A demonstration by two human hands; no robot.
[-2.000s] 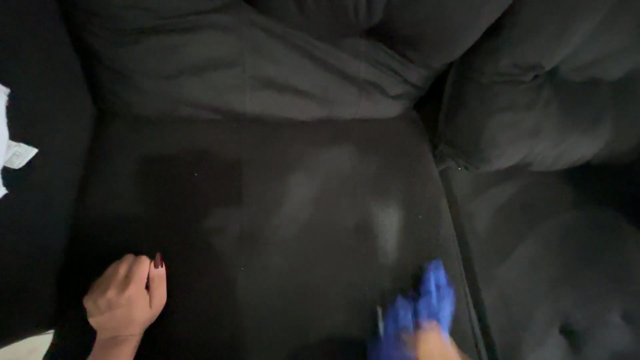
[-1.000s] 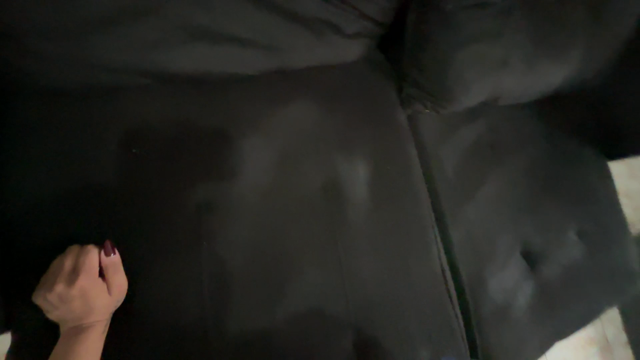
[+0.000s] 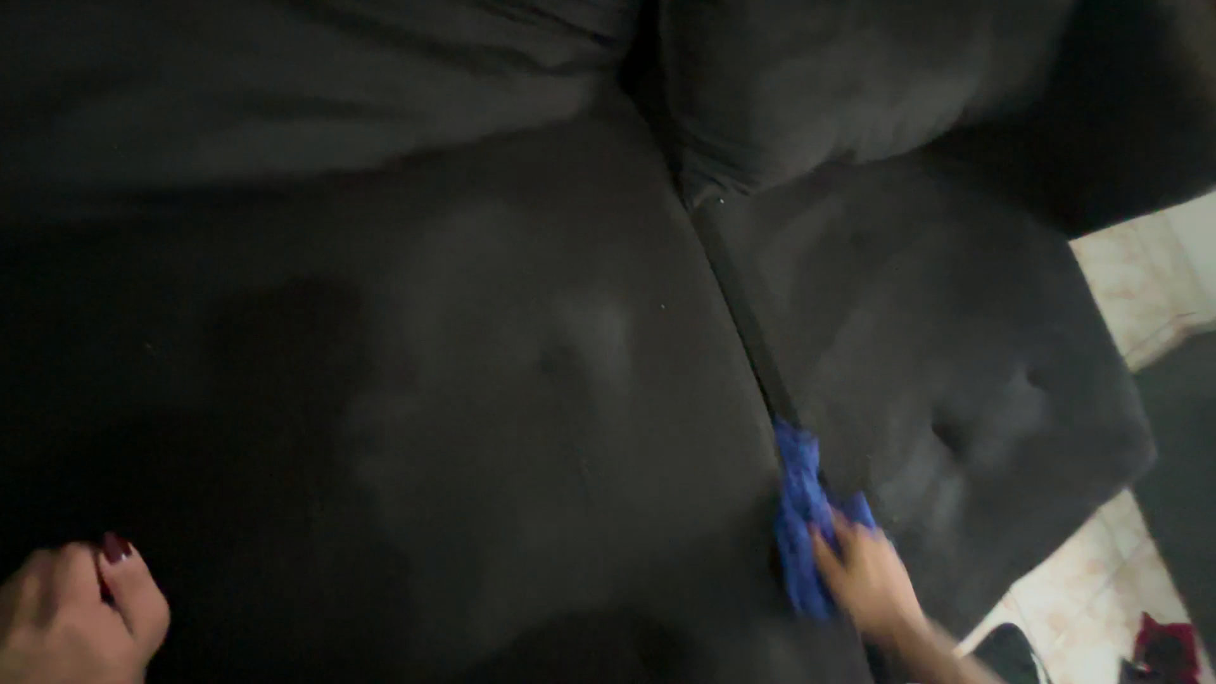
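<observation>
A blue cloth (image 3: 803, 532) lies bunched under my right hand (image 3: 864, 570), which grips it at the lower right. The cloth touches the gap (image 3: 746, 323) between two seat cushions of a dark sofa. My left hand (image 3: 85, 603) is closed, resting at the lower left by the wide seat cushion (image 3: 494, 408), with a dark red thumbnail showing; nothing is seen in it, though its palm is hidden. The right seat cushion (image 3: 855, 313) has tufted dimples.
Dark back cushions (image 3: 817, 85) line the top. Light tiled floor (image 3: 1073, 570) shows at the right, with a dark red item (image 3: 1164, 651) at the lower right corner and a dark object (image 3: 1007, 655) beside it. A dark surface (image 3: 1187, 456) stands at the right edge.
The view has shifted right. My right hand and the blue cloth, out of view one second ago, are now at the gap between the seat cushions. My left hand stays closed.
</observation>
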